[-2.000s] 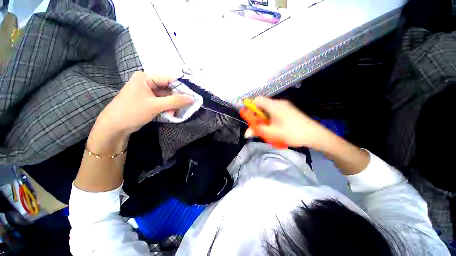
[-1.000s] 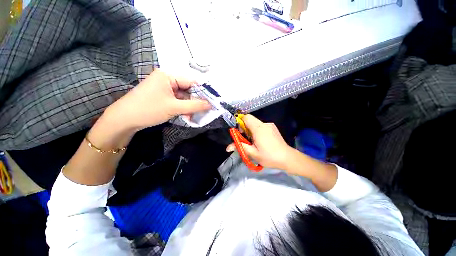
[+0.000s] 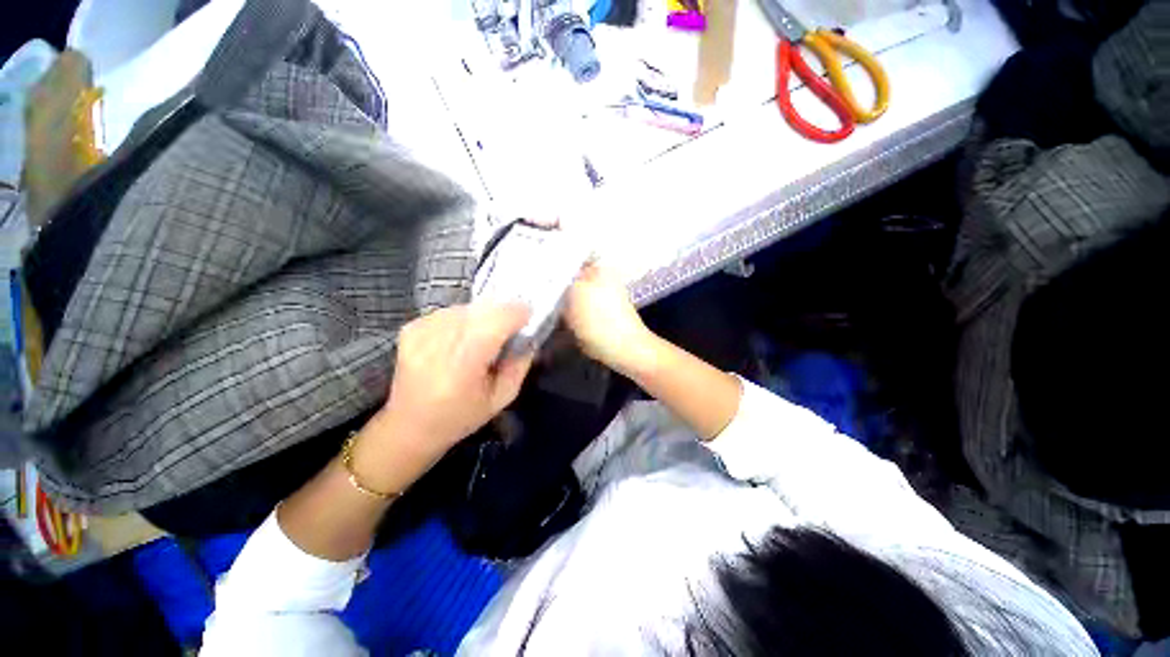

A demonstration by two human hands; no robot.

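A pale white piece (image 3: 524, 267) lies at the front edge of the white table, over dark and grey cloth. My left hand (image 3: 459, 366) grips its lower left side between thumb and fingers. My right hand (image 3: 601, 315) is at its right edge, fingers closed on it; the fingertips are washed out by glare. The grey checked garment (image 3: 257, 295) spreads to the left of my left hand. Scissors with one red and one yellow-orange handle (image 3: 834, 87) lie on the table at the upper right.
The machine's metal parts and a blue-grey cylinder (image 3: 572, 49) are at the top. A pink and blue tool (image 3: 674, 117) and a brown strip (image 3: 716, 49) lie on the table. A blue basket (image 3: 430, 593) is below. Piled checked garments (image 3: 1084, 225) are at right.
The scissors have left my right hand and lie on the table. My right hand has come in beside my left at the pale piece. The view has shifted, showing more of the table.
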